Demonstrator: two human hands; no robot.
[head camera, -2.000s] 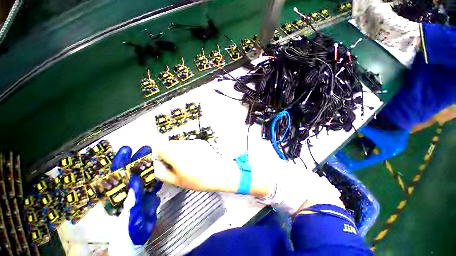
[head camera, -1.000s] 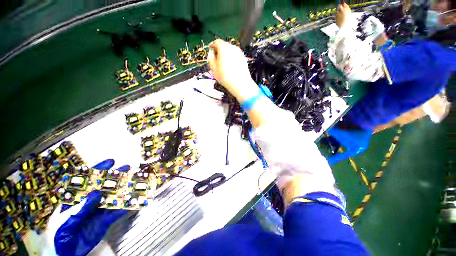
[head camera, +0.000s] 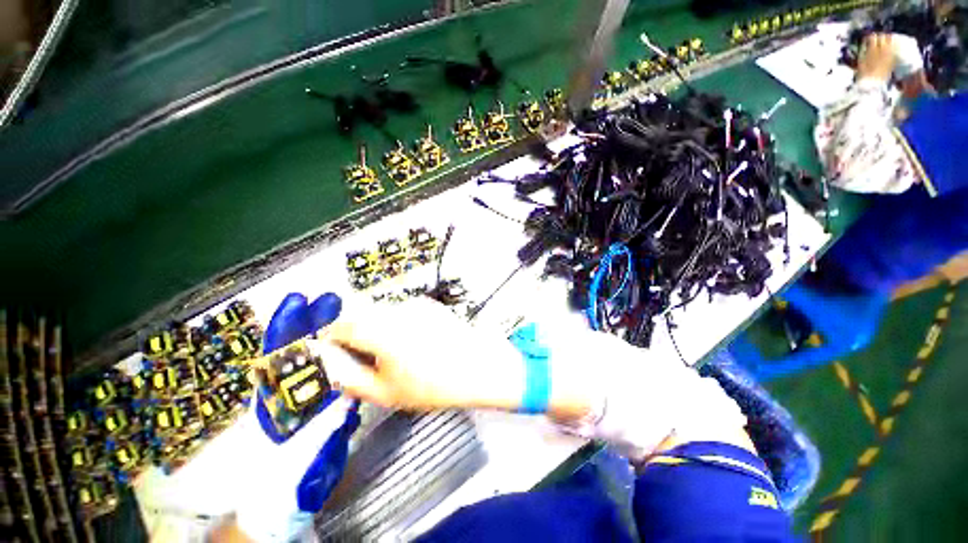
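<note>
My left hand (head camera: 329, 458), in a white glove with blue palm and fingers, is around a circuit board (head camera: 301, 388) with a yellow transformer, above the ribbed plate's left end. My right hand (head camera: 372, 358), with a bright blue wrist strap, pinches the board's right edge; its fingertips are partly hidden behind the hand. Joined boards (head camera: 391, 258) lie on the white bench beyond my hands. More board panels (head camera: 165, 382) lie in a group to the left.
A grey ribbed plate (head camera: 409, 461) lies at the bench front. A large heap of black cables (head camera: 669, 202) covers the bench's right. Single boards (head camera: 429, 152) line the green conveyor (head camera: 212, 175). Tan-edged panels (head camera: 32, 424) stand at far left. Another person's sleeve (head camera: 923, 228) shows right.
My right hand has come back from near the belt and cable heap to the board at my left hand. The multi-board panel seen in my left hand earlier now shows as one board. The view has shifted.
</note>
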